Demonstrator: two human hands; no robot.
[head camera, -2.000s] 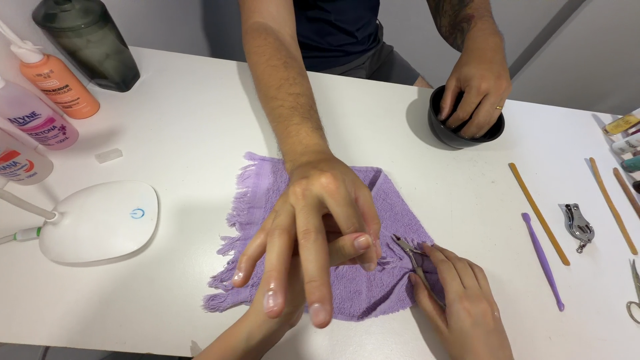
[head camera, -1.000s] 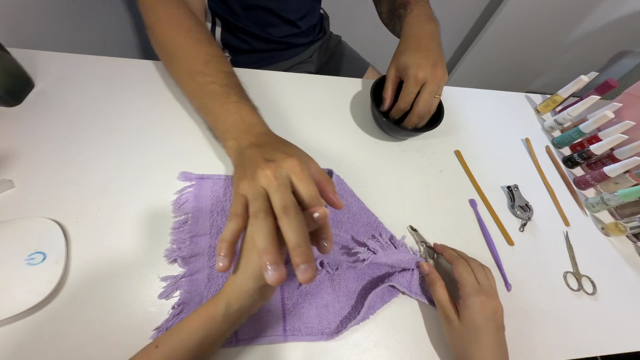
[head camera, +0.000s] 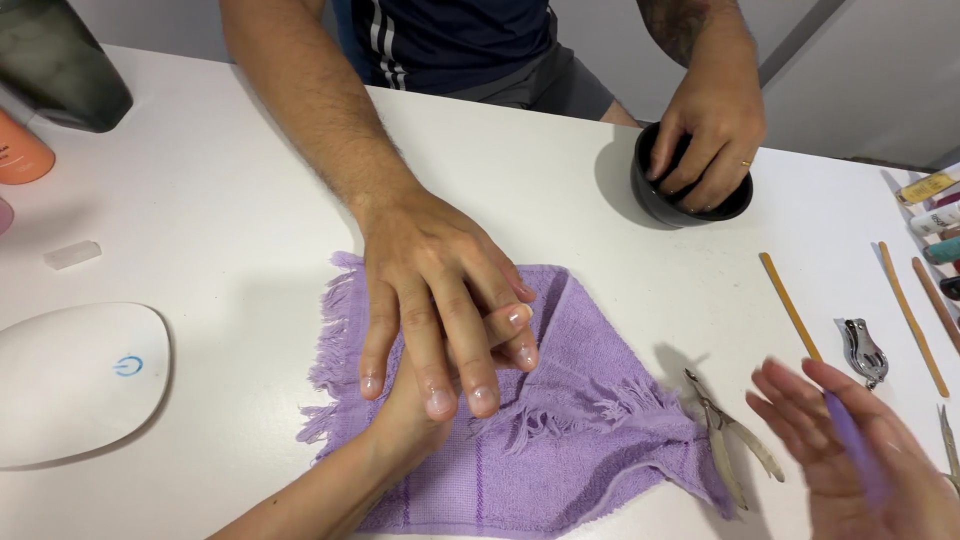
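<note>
My left hand (head camera: 427, 390) is under the other person's hand (head camera: 442, 277), its fingers mostly hidden, with my thumb lying over that person's fingers above a purple fringed towel (head camera: 570, 375). At the lower right my right hand (head camera: 862, 457), blurred, holds a purple cuticle pusher (head camera: 855, 442) between thumb and fingers. Metal cuticle nippers (head camera: 724, 427) lie at the towel's right edge, left of my right hand. The person's other hand (head camera: 712, 127), with a ring, dips its fingers into a black bowl (head camera: 652, 184).
Orange wooden sticks (head camera: 787, 304), a nail clipper (head camera: 864, 351), small scissors (head camera: 949, 442) and several nail polish bottles (head camera: 930, 187) are on the right. A white device with a power symbol (head camera: 82, 382), a dark bottle (head camera: 64, 67) and an orange bottle (head camera: 22, 154) stand left.
My right hand has let go of the cuticle nippers, now lying on the towel's edge, moved right and picked up the purple pusher. The person's hand still rests on my left hand.
</note>
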